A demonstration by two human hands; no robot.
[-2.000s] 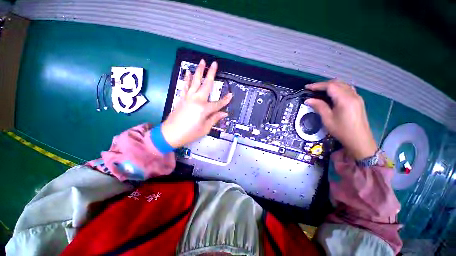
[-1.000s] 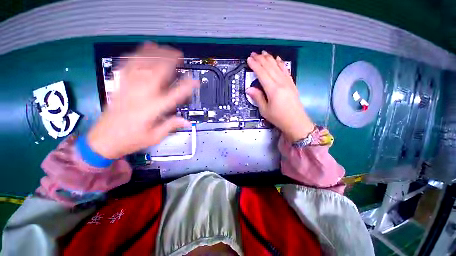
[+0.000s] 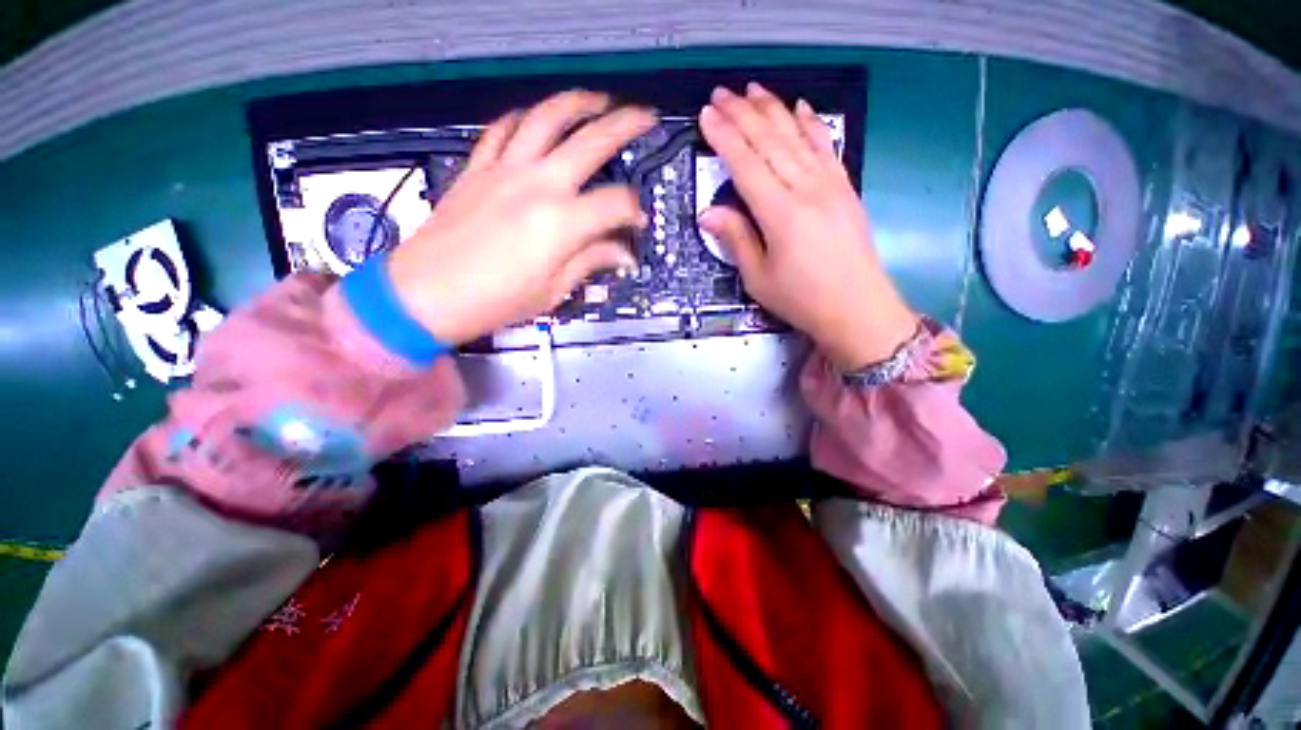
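The open laptop base lies in front of me, circuitry above and silvery half below. A fan sits in its upper left, with a thin dark lead across it. Another fan at the upper right is partly covered by my right hand. My left hand is over the dark motherboard, fingers spread and bent, fingertips near the middle. My right hand rests over the right fan, fingers stretched toward the top edge, thumb on or near the fan. I cannot see anything held in either hand.
Spare white fans with thin black leads lie at the left. A pale ring with small white and red bits in its centre lies at the right. Clear plastic trays are at the far right. A grey ribbed strip runs along the back.
My left hand has moved right from the left fan to the motherboard, uncovering that fan. My right hand stays over the right fan. The view has shifted since the oldest frame.
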